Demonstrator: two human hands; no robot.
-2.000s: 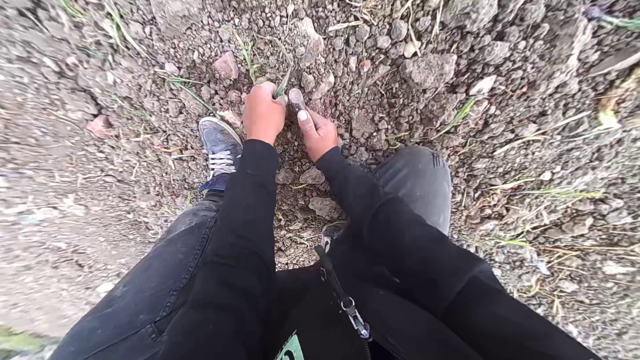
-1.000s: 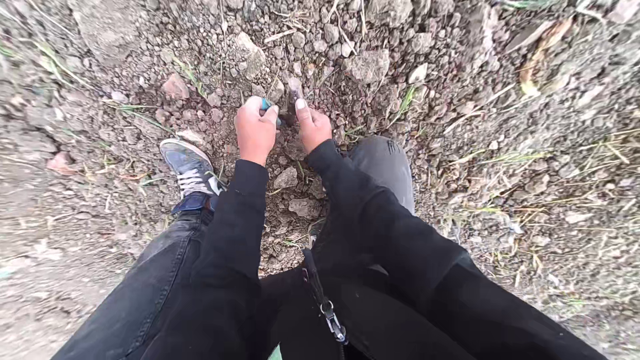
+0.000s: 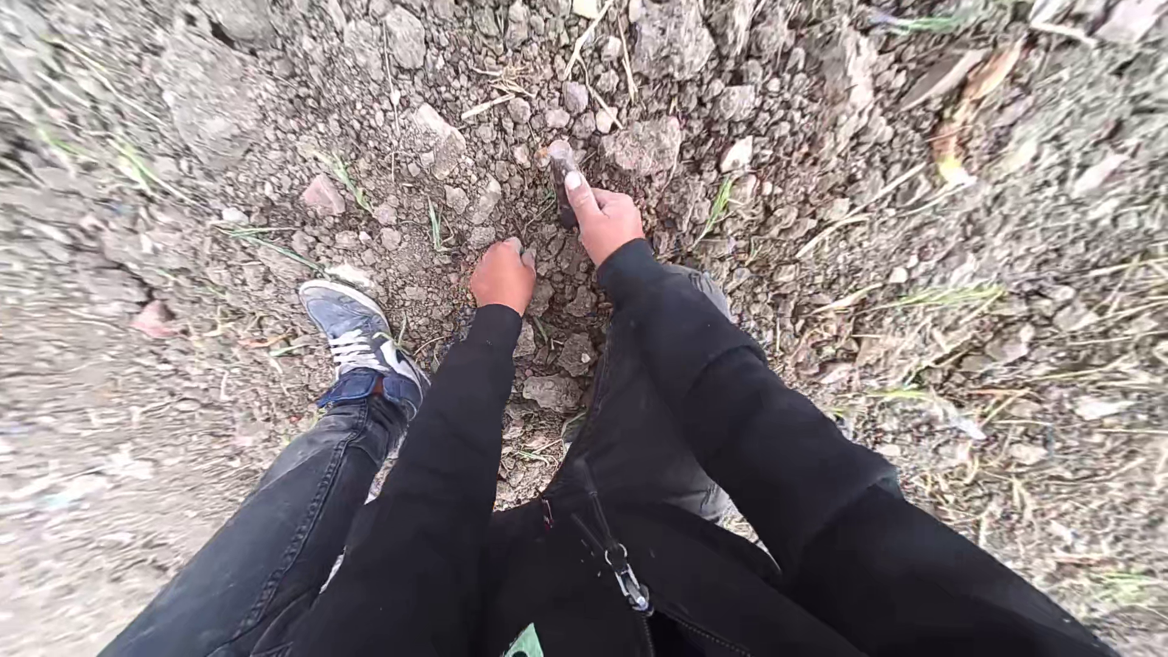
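My right hand (image 3: 610, 217) is closed round a short, dark, dirt-covered object (image 3: 563, 178), perhaps a stone or a tool's blade; the thumb lies along its top and its paler rounded end points away from me. To its left and a little nearer my body, my left hand (image 3: 505, 274) is curled just over the soil. Its fingers are tucked under, so whether it holds something cannot be made out. Between the hands lies loose, dark, cloddy soil (image 3: 557, 265).
A large clod (image 3: 644, 146) lies beyond my right hand, a pale stone (image 3: 438, 137) up and left. My sneaker (image 3: 351, 328) is planted at the left, and my other knee is behind the right hand. Grass tufts (image 3: 718, 205) and a dry curled leaf (image 3: 954, 137) lie around.
The hands were close together and are now apart, the left one nearer my body. A small blue-green thing at the left hand one second ago no longer shows.
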